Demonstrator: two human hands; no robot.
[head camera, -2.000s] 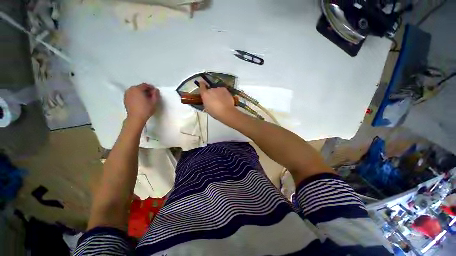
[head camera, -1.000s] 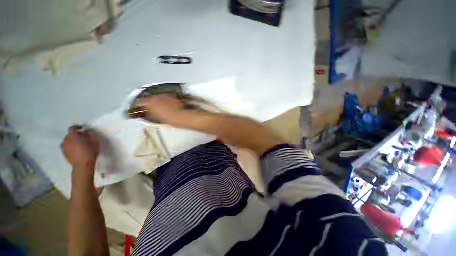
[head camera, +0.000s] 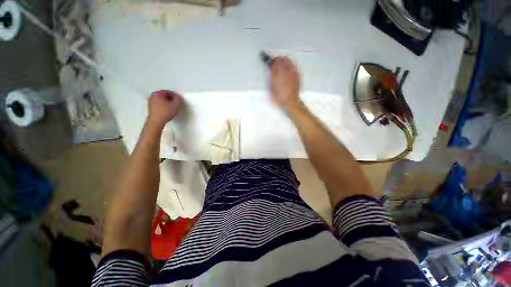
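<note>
The steam iron, with a shiny pointed soleplate and brown-orange handle, rests at the right of the white table. My right hand is blurred and closed around the dark thread snips, whose end sticks out at its upper left. My left hand is a closed fist at the left of a pale cut panel; the panel's edges barely show against the table. A thin tape is faint near my left hand; whether the fingers grip it is unclear. A folded cream piece lies at the near edge.
A second iron sits on a black rest at the far right. Two tape rolls are at the left beside scraps. Cream cloth hangs below the near edge, above a red crate. The iron's hose curves along the near right edge.
My right hand has let go of the steam iron, which now rests further right, and has taken hold of the snips. The view swung aside and back.
</note>
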